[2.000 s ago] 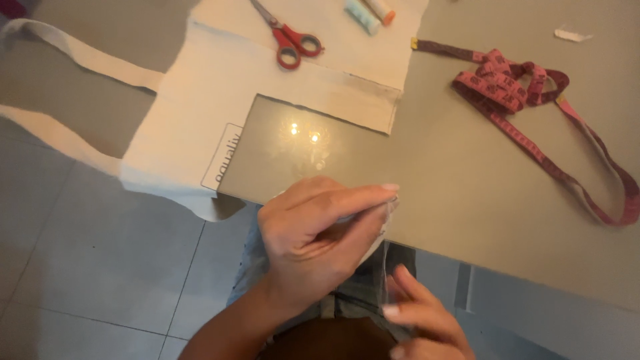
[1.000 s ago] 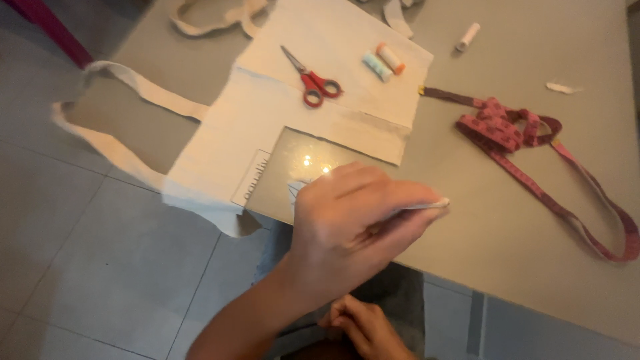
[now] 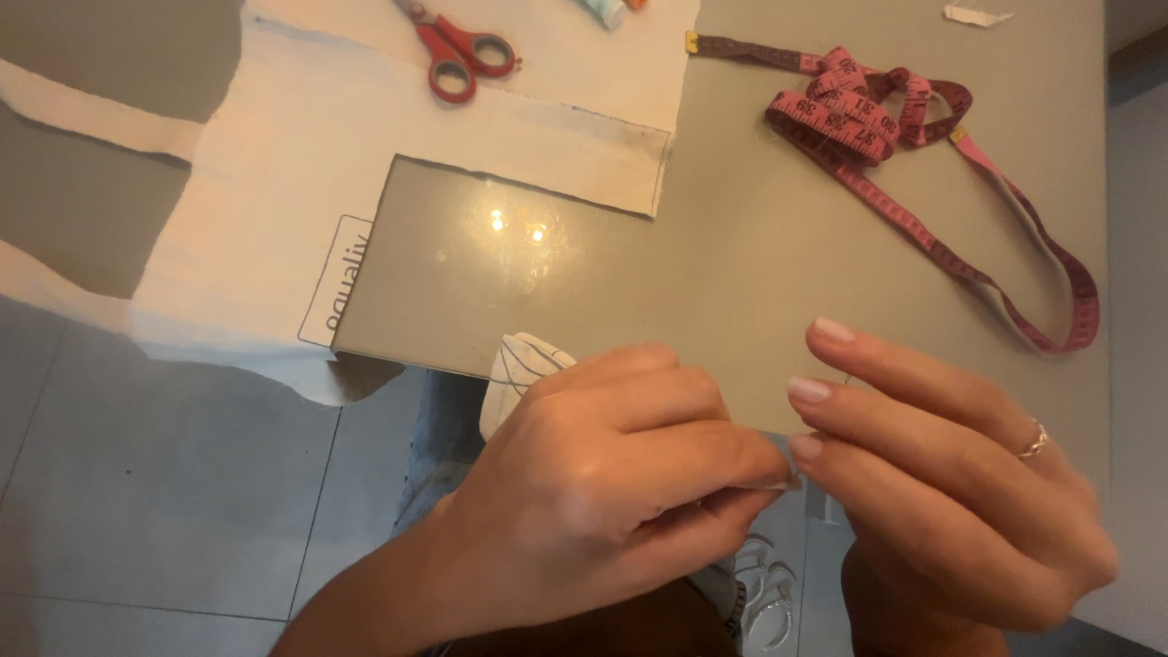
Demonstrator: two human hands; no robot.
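Note:
My left hand (image 3: 630, 456) is closed on a piece of light fabric (image 3: 522, 372) with dark printed lines; part of it shows behind the knuckles, and an edge shows between thumb and forefinger. My right hand (image 3: 949, 484), wearing a ring, has its fingertips close together beside the left fingertips. A thin thing, perhaps a needle, shows by its fingers; too small to tell. Beyond the hands lies a cream cloth bag (image 3: 301, 137) with a rectangular cutout and straps (image 3: 100, 123). Red-handled scissors (image 3: 461, 59) rest on it.
A pink and dark red tape measure (image 3: 858, 119) lies loosely coiled on the grey table (image 3: 730, 274). Thread spools (image 3: 604, 11) are at the top edge, and a white scrap (image 3: 976, 15) is at the upper right. The table's near edge runs just behind my hands.
My right hand, low near my lap one second ago, has risen beside my left fingertips. My left hand has moved back from farther over the table. The view has shifted.

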